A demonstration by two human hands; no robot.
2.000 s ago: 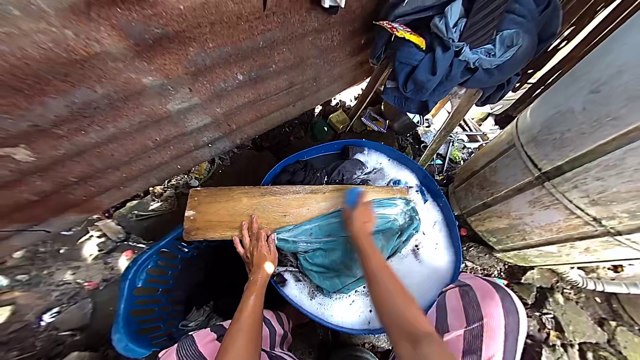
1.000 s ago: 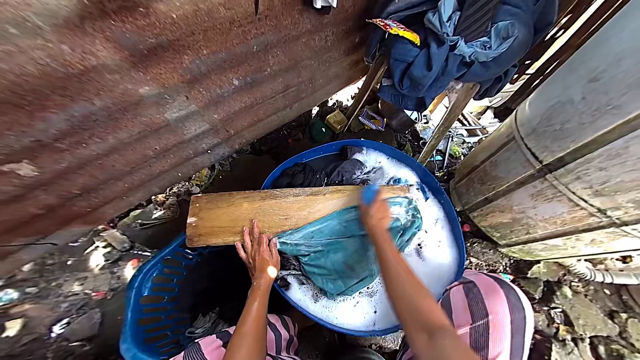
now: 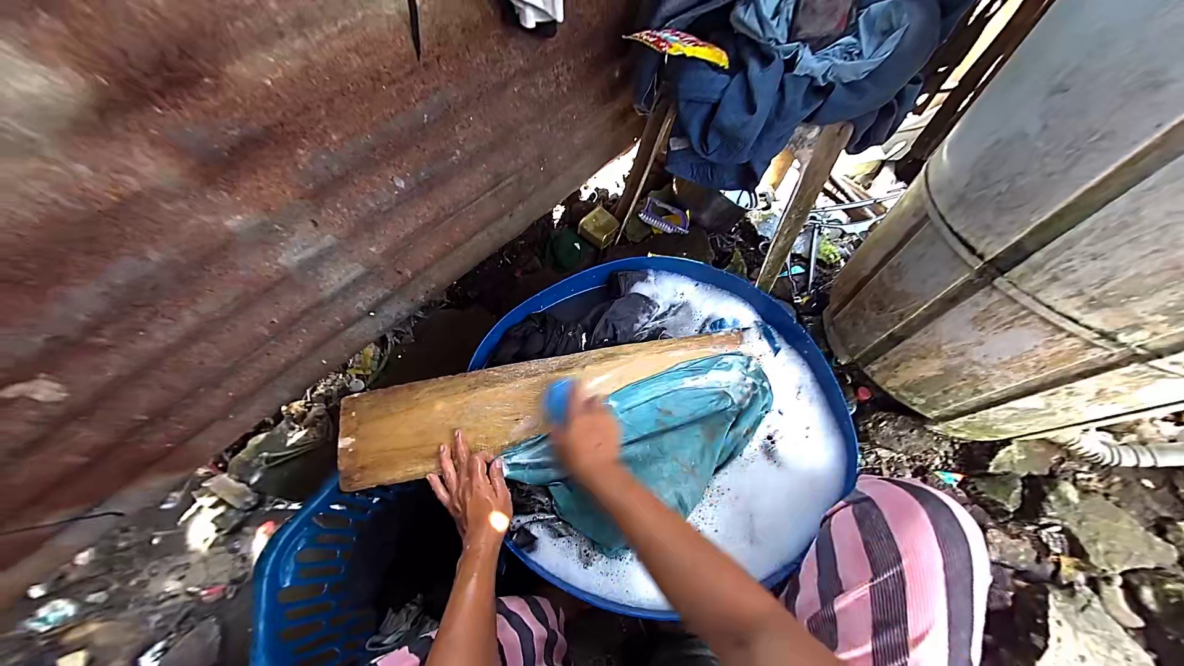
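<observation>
A wooden board (image 3: 416, 430) lies across a round blue plastic tub (image 3: 837, 407) of sudsy water (image 3: 786, 472). Wet teal cloth (image 3: 680, 435) is spread over the board's lower edge and hangs into the suds. My left hand (image 3: 472, 490) presses on the board's near edge, with the cloth's narrow end beside the thumb. My right hand (image 3: 587, 435), blurred, grips a blue object (image 3: 559, 401), perhaps a scrubbing brush, over the cloth's left part. Dark wet cloth (image 3: 592, 324) lies in the tub behind the board.
A blue plastic basket (image 3: 314, 564) with cloth inside stands at the lower left. Rusty corrugated metal (image 3: 277, 213) rises behind. Denim clothes (image 3: 749, 102) hang over wooden posts (image 3: 805, 203) at the top. A large grey tank (image 3: 1036, 240) is at the right, with stony ground (image 3: 1091, 536) below.
My right hand has moved left along the cloth with the blue object, from the board's right part toward my left hand. My left hand stays at the board's near edge.
</observation>
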